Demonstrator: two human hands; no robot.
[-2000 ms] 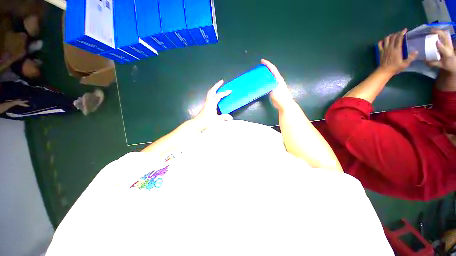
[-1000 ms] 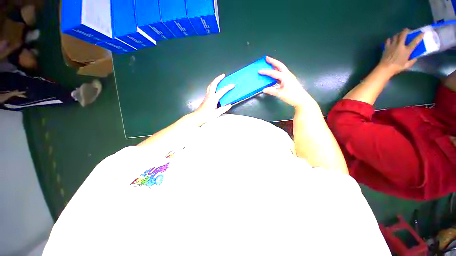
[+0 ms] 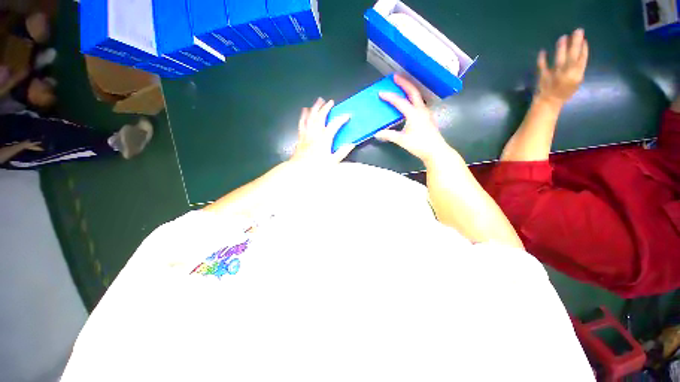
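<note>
A closed blue carton (image 3: 365, 114) is held between my two hands, low over the green bench near my body. My left hand (image 3: 319, 133) grips its left end. My right hand (image 3: 416, 123) grips its right end, fingers on top and thumb at the near edge. An open carton (image 3: 414, 51), blue with white flaps up and a smooth white product inside, lies just beyond my right hand. The undersides of the held carton are hidden.
A stack of blue cartons (image 3: 211, 22) stands at the back left of the bench (image 3: 246, 97). A neighbour in red (image 3: 589, 216) reaches an empty hand over the bench at right. Part of another box (image 3: 661, 15) shows top right. A brown carton (image 3: 123, 86) is beyond the bench's left end.
The open carton now lies on the bench near my right hand. The neighbour's hand has let go of a box and moved left. My hands still hold the closed carton.
</note>
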